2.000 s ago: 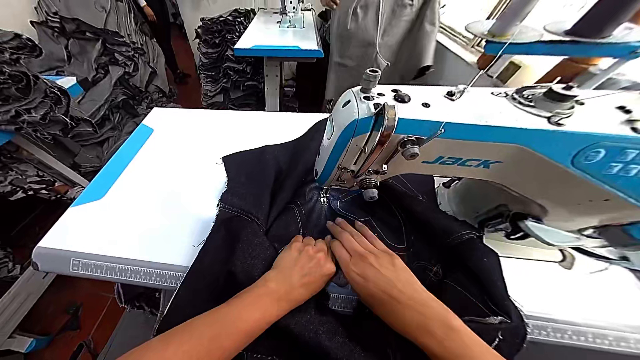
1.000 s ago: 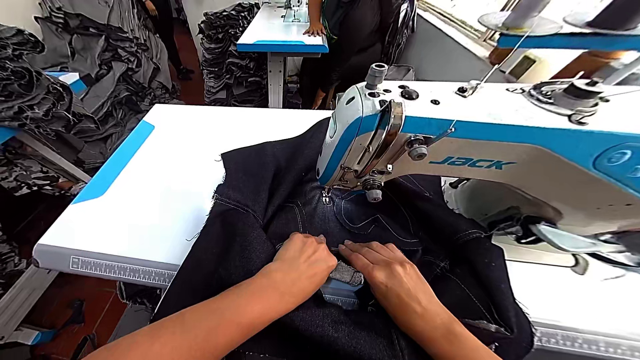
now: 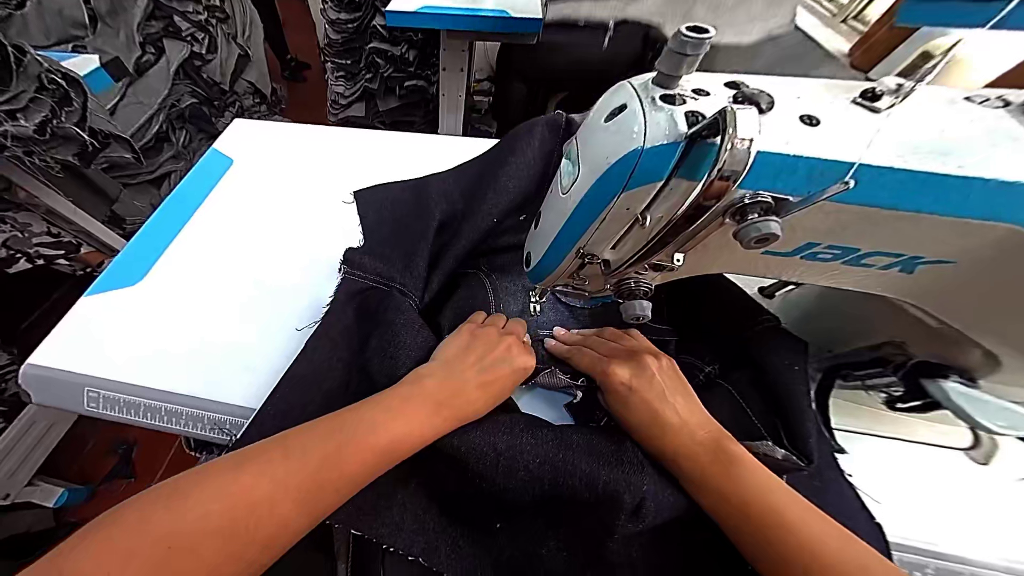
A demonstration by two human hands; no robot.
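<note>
A dark denim garment (image 3: 384, 320) with pale stitching lies bunched across the white sewing table (image 3: 264, 200) and under the head of a Jack sewing machine (image 3: 592, 184). Its presser foot (image 3: 535, 302) is over the cloth, just beyond my fingers. My left hand (image 3: 484, 360) has its fingers curled on the denim, with a fold gripped at the fingertips. Beside it, my right hand (image 3: 632, 376) lies with fingers extended over the cloth, near a stitched seam. Between and below the hands, a gap in the garment shows a pale surface and a frayed edge.
Piles of dark cloth (image 3: 192, 72) fill the back left, and stacked cloth (image 3: 380, 64) stands behind the table. Another sewing table (image 3: 468, 16) is at the back. The machine's arm (image 3: 880, 208) spans the right side. A printed ruler (image 3: 164, 412) runs along the near table edge.
My right hand was flatter and beside the left hand two seconds ago, then drew back to the right. The person at the far table has gone from view. The view has shifted closer to the machine.
</note>
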